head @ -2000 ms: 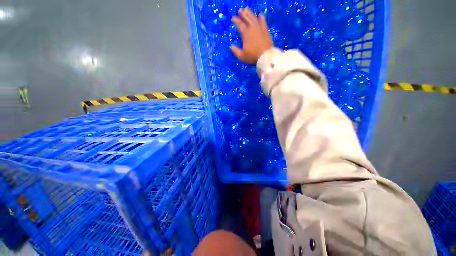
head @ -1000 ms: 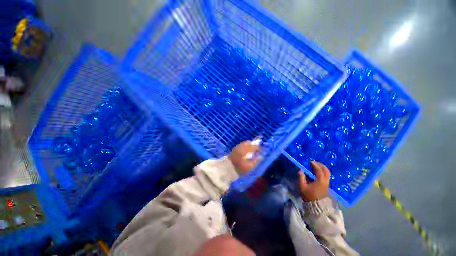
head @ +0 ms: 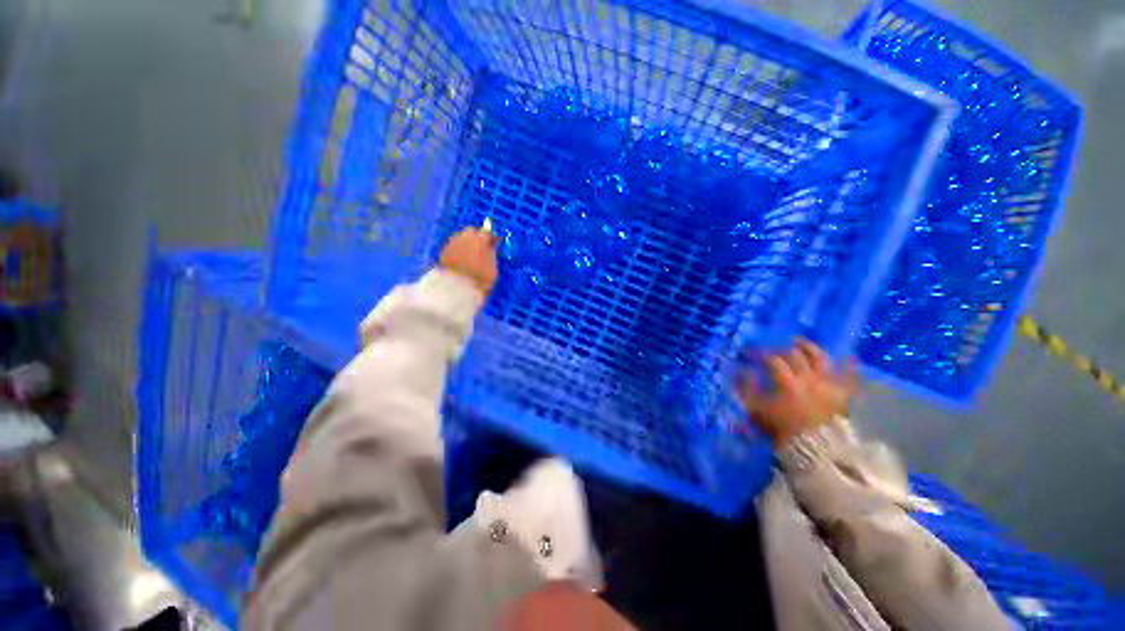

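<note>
A large blue slatted crate (head: 919,136) stands tilted in front of me, partly filled with glossy blue balls (head: 580,255). My left hand (head: 469,261) is inside its left part, fingers closed around a small pale tool (head: 489,227); only the tip shows, and most is hidden. My right hand (head: 802,388) is blurred, with fingers spread, at the crate's near right corner, and no object shows in it. Whether it touches the rim I cannot tell.
A second blue crate (head: 1063,160), full of balls, stands at the right beside striped floor tape (head: 1071,355). Another crate (head: 148,419) with balls is at the lower left. Blue grid plastic (head: 999,549) shows at the lower right.
The view has swung. My left hand has moved left and deeper into the large crate. My right hand has left the full crate's near edge for the large crate's corner, fingers more spread.
</note>
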